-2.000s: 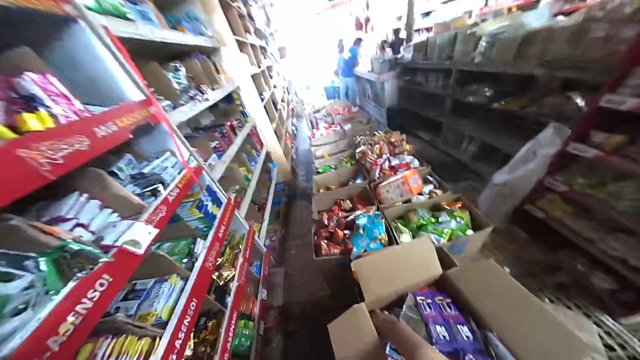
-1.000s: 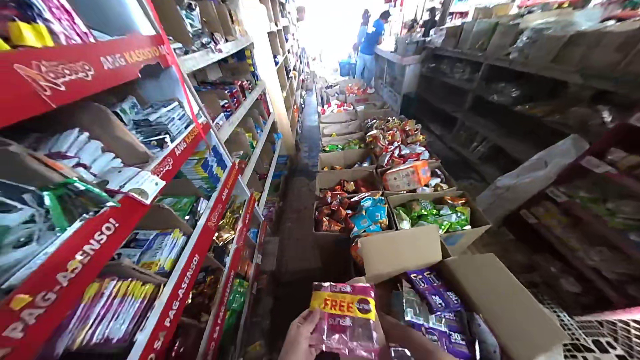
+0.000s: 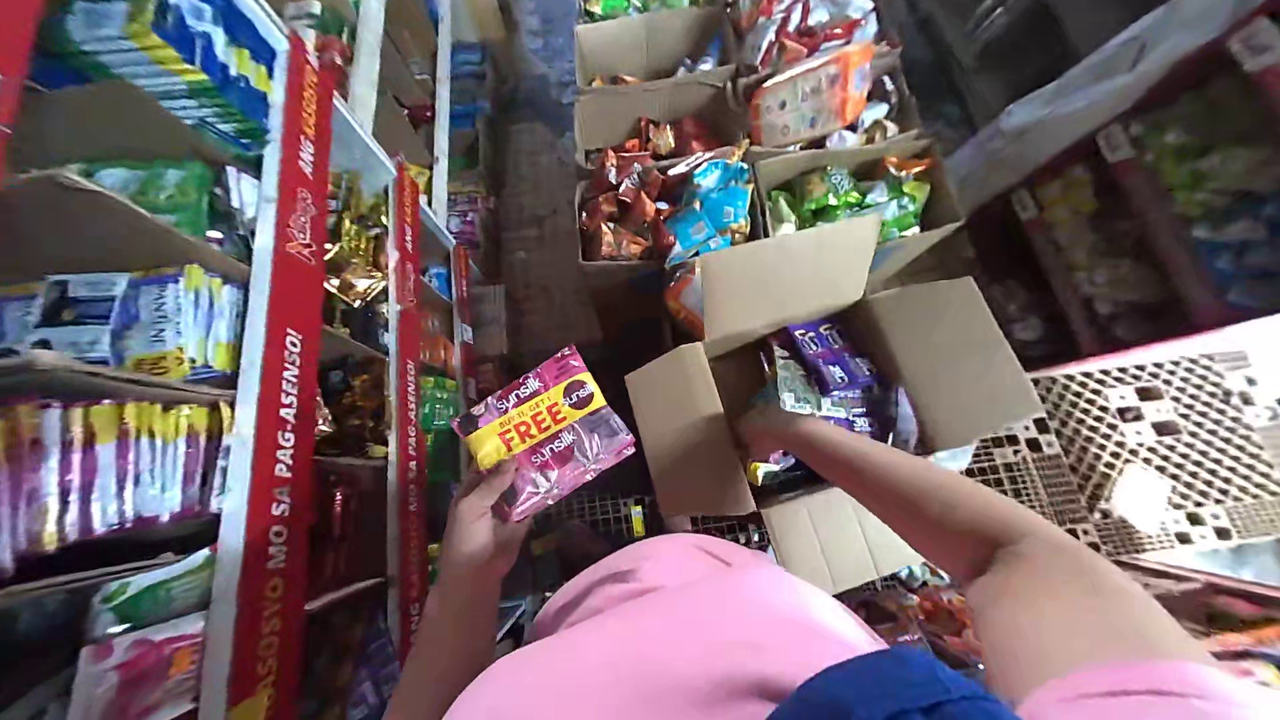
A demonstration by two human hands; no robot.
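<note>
My left hand [image 3: 487, 520] holds a pink Sunsilk sachet pack [image 3: 548, 432] with a yellow band by its lower left edge, beside the red-edged shelves. My right hand [image 3: 775, 428] reaches down into an open cardboard box [image 3: 954, 362]; its fingers are partly hidden among the packs, so its hold cannot be made out. Purple packs [image 3: 832, 358] lie in that box next to the hand, with a pale greenish pack [image 3: 795, 385] close to the fingertips. The box's flaps are folded outward.
Shelves with red strips [image 3: 270, 480] carry sachet packs on the left. Beyond the box stand cartons of red and blue packs [image 3: 712, 205] and green packs [image 3: 828, 195]. A cream plastic crate [image 3: 1200, 440] is at the right, and dark shelves stand behind it.
The Sunsilk pack, held low in front a second ago, is now left of the box in my left hand. My right hand is now inside the box. The view has tilted down.
</note>
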